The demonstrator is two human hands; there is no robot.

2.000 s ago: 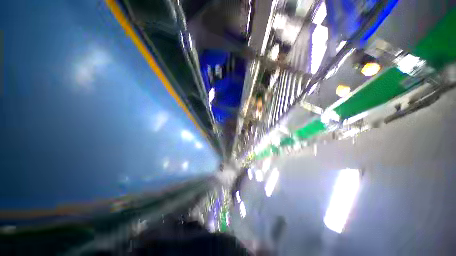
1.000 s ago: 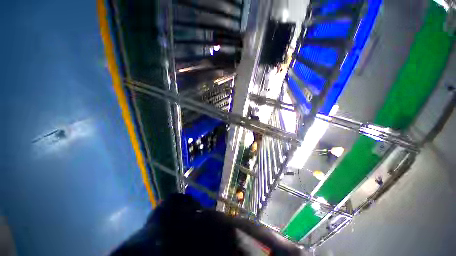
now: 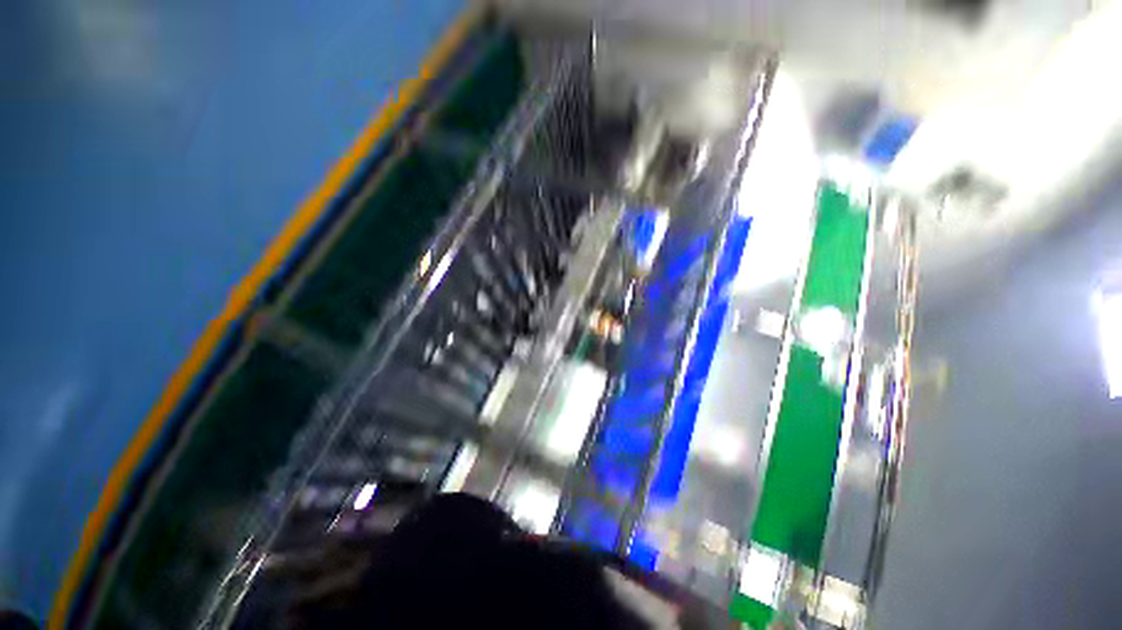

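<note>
Neither of my hands can be made out. A large black rounded shape (image 3: 461,566) fills the bottom middle, with a pale patch at its right edge; I cannot tell what it is. Beyond it is a blurred, tilted workstation with a long silver tube (image 3: 437,268). Many dark and silver parallel rods or rollers (image 3: 486,302) lie beside the tube. A blue ribbed chute or panel (image 3: 701,357) runs along the middle right.
The blue floor (image 3: 160,160) is at the left, bordered by a yellow-orange line (image 3: 234,302) and a dark green strip (image 3: 332,246). A bright green strip (image 3: 806,406) between silver tubes is at the right. A bright light (image 3: 1111,332) shows at the right edge.
The view has turned, so the workstation now slants the other way. The blue bin with round metal parts is out of view. The black shape remains at the bottom.
</note>
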